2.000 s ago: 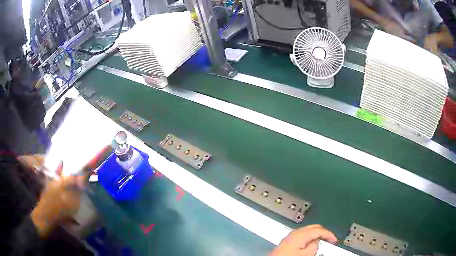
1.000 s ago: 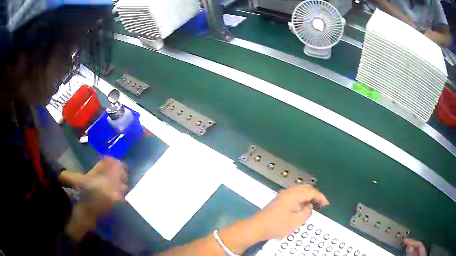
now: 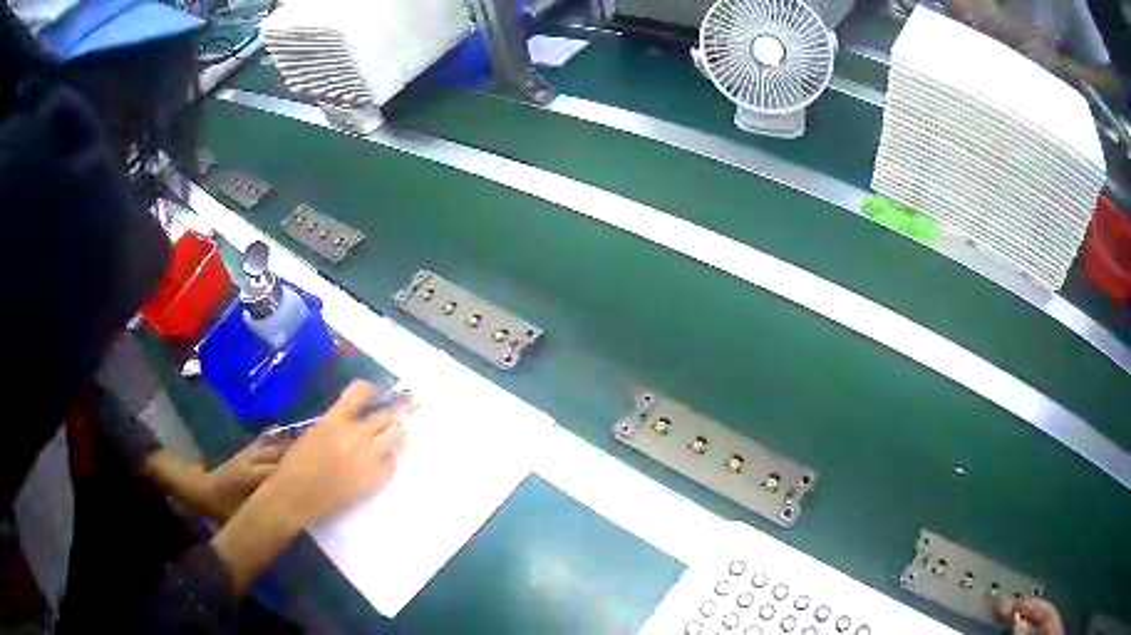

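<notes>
My left hand is not in view. My right hand (image 3: 1037, 618) is cut off by the bottom edge at the far right; only bent fingers show. Its fingertips are at the near right end of a grey four-seat fixture (image 3: 955, 578) on the green belt. A small pale thing may be between the fingertips, but it is too small to tell. A white parts tray (image 3: 713, 553) with rows of dark-rimmed round parts lies at the bottom edge, left of this hand. Another grey fixture (image 3: 717, 459) with gold-coloured seats lies on the belt beyond the tray.
A neighbouring worker's hands (image 3: 341, 459) are over white paper (image 3: 428, 533) at left, near a blue bin (image 3: 236, 372) with a bottle and a red bin (image 3: 189, 283). A fan (image 3: 769, 56) and stacked trays (image 3: 980, 155) stand across the belt.
My left hand has left the tray and the picture. The fixtures have moved along the belt towards the lower right. The neighbour's hands have moved over the paper. My right hand remains by its fixture.
</notes>
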